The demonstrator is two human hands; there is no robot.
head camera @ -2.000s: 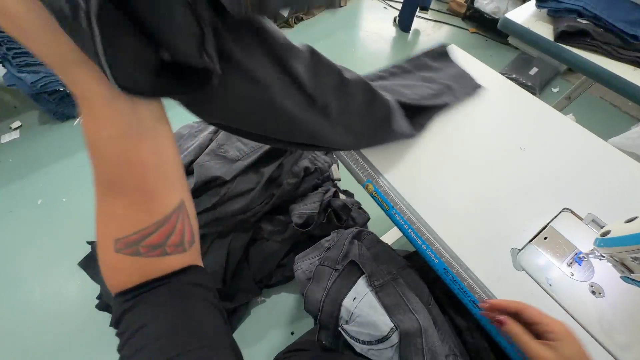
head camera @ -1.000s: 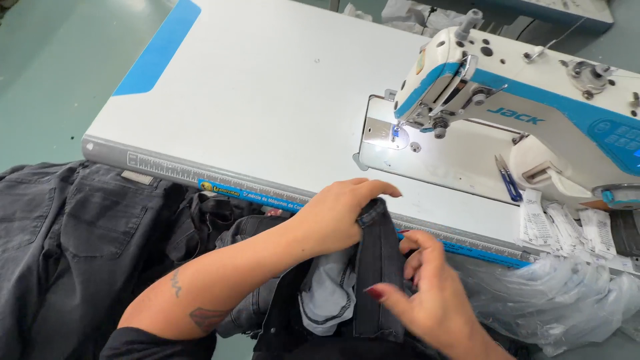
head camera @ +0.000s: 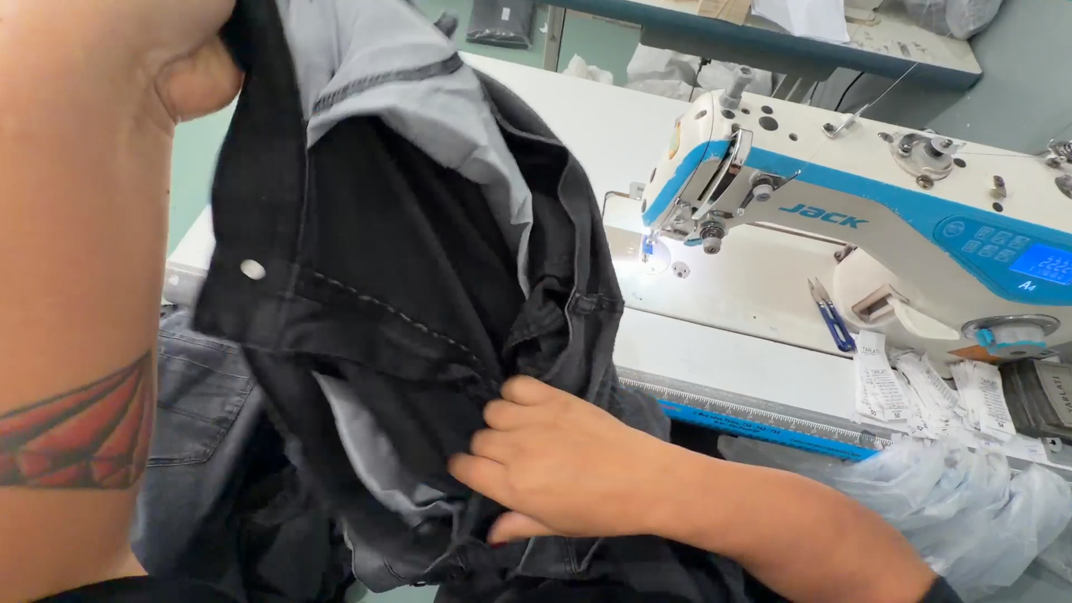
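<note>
My left hand (head camera: 197, 71), partly cut off by the top left edge, grips the waistband of black denim trousers (head camera: 394, 243) and holds it up. Grey pocket lining (head camera: 419, 109) and a metal button (head camera: 252, 269) show on the raised, opened garment. Lower down, my right hand (head camera: 553, 461) is closed on the cloth near the fly, with some fingertips hidden in the folds. To the right stands a white and blue Jack sewing machine (head camera: 821, 184), its needle area (head camera: 649, 251) lit.
Thread snips (head camera: 831, 314) and white fabric labels (head camera: 930, 389) lie by the machine. A ruler strip (head camera: 754, 410) runs along the table's front edge, with clear plastic bags (head camera: 946, 502) below. More dark jeans (head camera: 193, 402) hang at left. Another table (head camera: 913, 54) stands behind.
The trousers have been raised and spread open. My left hand has moved up from the waistband's earlier place near the table edge. The view has shifted toward the machine.
</note>
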